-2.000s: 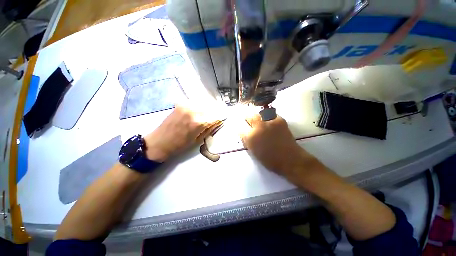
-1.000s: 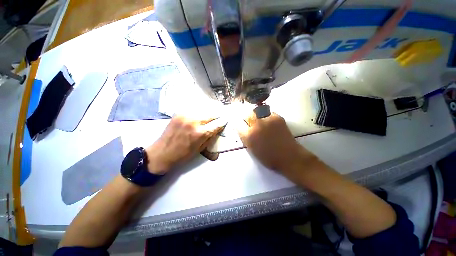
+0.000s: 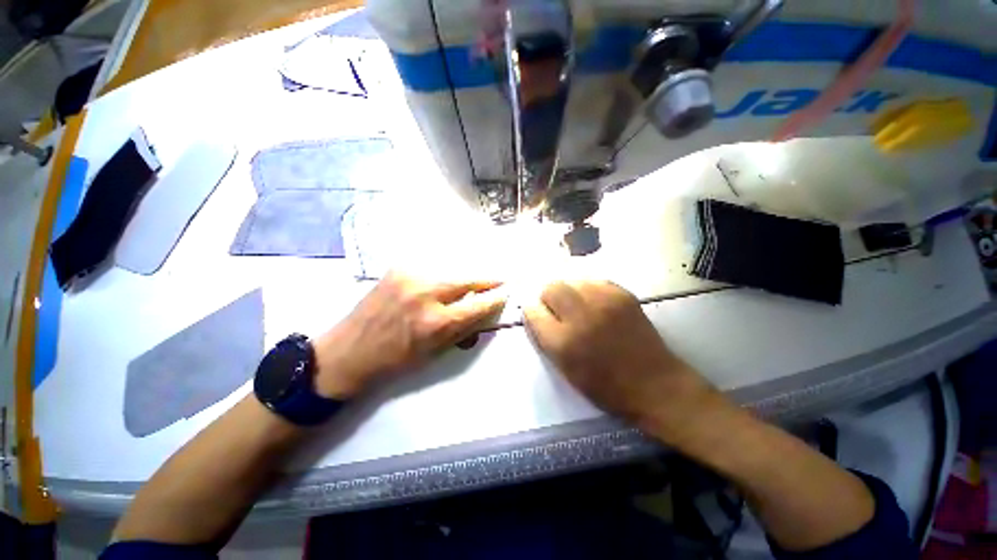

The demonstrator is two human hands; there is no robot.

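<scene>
The sewing machine head point(image 3: 470, 66) stands over the table, its needle area washed out by glare. My left hand point(image 3: 410, 323), with a dark watch, lies on the bed left of and below the needle, fingers pointing right. My right hand point(image 3: 596, 339) is just right of it, fingers curled, thumb and finger close together. Any workpiece between them is lost in the glare. Grey-blue panels point(image 3: 295, 213) lie behind my left hand, with a pale piece at their right end. The brown curved item point(image 3: 468, 340) is mostly hidden under my left hand.
A dark bundle point(image 3: 771, 252) lies on the bed at right. A dark curved panel point(image 3: 106, 208) and a pale panel point(image 3: 180, 213) lie at far left. A grey panel point(image 3: 195, 366) lies left of my watch. Pale outlined pieces point(image 3: 328, 60) lie at the back. A ruler edge point(image 3: 470, 473) borders the front.
Both hands have moved slightly towards the front edge, away from the needle. The left fingers now cover more of the brown item. The pale piece beside the grey-blue panels shows more.
</scene>
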